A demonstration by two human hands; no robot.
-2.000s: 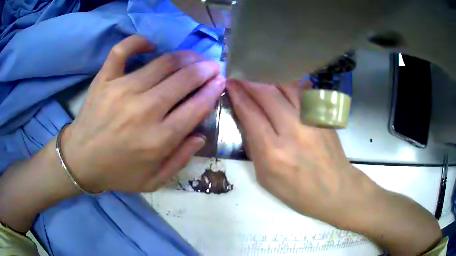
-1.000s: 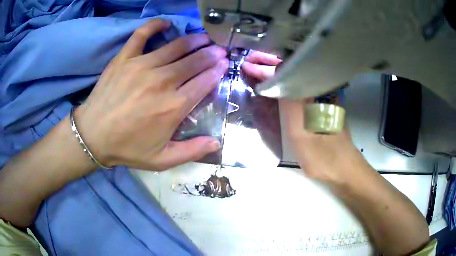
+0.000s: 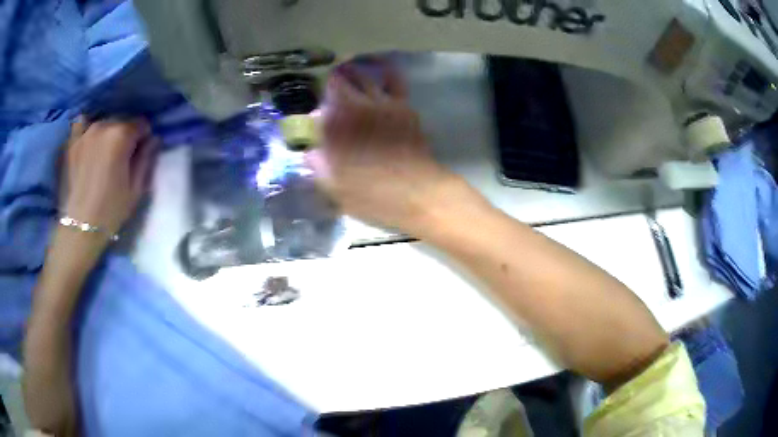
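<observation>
The light blue garment is bunched at the left and hangs over the near table edge. My left hand is at the left with curled fingers closed on the garment's bunched cloth. My right hand is blurred, under the machine arm beside the cream knob; its fingertips are unclear and I cannot tell whether it holds anything. The lit needle area is blurred, with the shiny needle plate showing uncovered below it.
The off-white machine head spans the top. A black smartphone lies on the bed. A slim dark tool lies at the right of the table. Folded blue pieces are at the far right, with more blue cloth below the table edge.
The view has swung right. My left hand has moved left, away from the needle, with its fingers now curled. My right hand has come to the knob from beside the needle.
</observation>
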